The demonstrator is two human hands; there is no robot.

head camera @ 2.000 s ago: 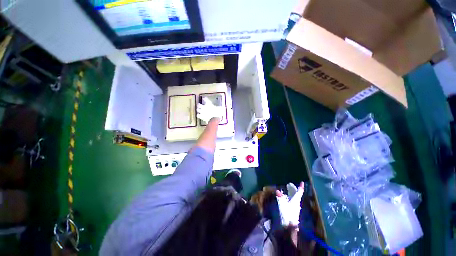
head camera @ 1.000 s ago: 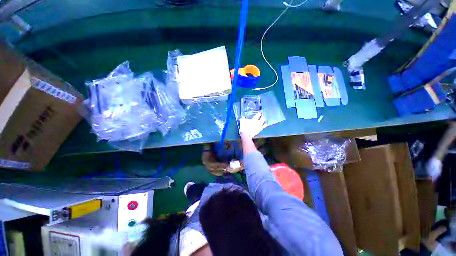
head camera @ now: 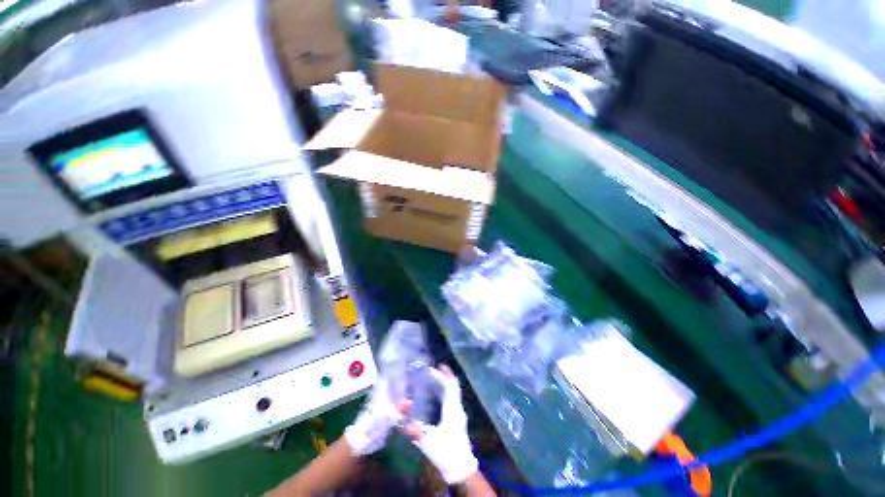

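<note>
My left hand [head camera: 373, 417] and my right hand [head camera: 446, 429], in white gloves with some bare fingertips, are together at the lower middle. Both hold a poly bag [head camera: 404, 349] with a dark, palm-size case [head camera: 423, 390] that looks to be inside it. Blur hides the exact finger grip and whether the bag is closed. To their left, the white leak tester [head camera: 243, 403] stands with its cream test fixture [head camera: 243, 345] in view. The left recess shows cream; the right recess looks greyer, and I cannot tell whether it holds a case.
An open brown carton [head camera: 427, 218] stands on the green bench beyond my hands. Bagged cases [head camera: 505, 301] and a stack of white sheets [head camera: 626, 388] lie on the right, with an orange dispenser [head camera: 687, 466] beside them. A blue hose [head camera: 776, 432] crosses the lower right.
The view has turned from the bench back towards the tester. A gloved hand was at a case and flat bag on the bench; now both hands hold a bagged case in the air.
</note>
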